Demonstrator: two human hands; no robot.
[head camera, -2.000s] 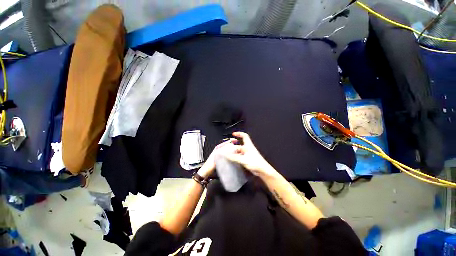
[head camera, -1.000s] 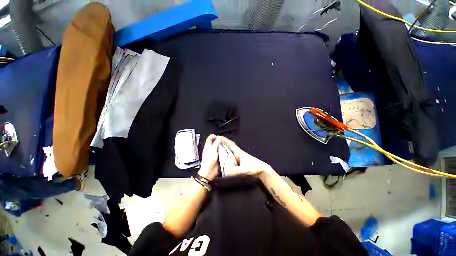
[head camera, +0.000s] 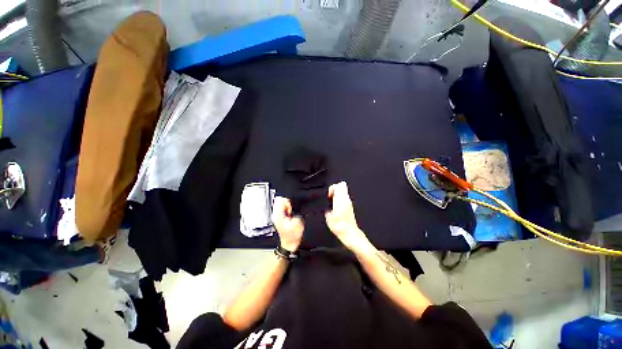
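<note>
My left hand (head camera: 288, 223) and my right hand (head camera: 341, 210) are a little apart over the front of the table, fingers curled and pinched. A small black piece (head camera: 314, 203) seems to stretch between their fingertips, hard to see against the dark cover. A loose heap of black pieces (head camera: 307, 168) lies just beyond the hands. A flat stack of small white-grey pieces (head camera: 257, 210) lies beside my left hand.
Grey panels (head camera: 193, 126) and black panels (head camera: 179, 225) lie at left beside the brown sleeve board (head camera: 123, 129). The iron (head camera: 436, 183) sits at right near its rest (head camera: 487, 170). A blue block (head camera: 239, 42) is at the back edge.
My hands have moved apart. The light grey piece they held together is no longer seen, and a dark piece seems to show between them. The camera view has shifted slightly.
</note>
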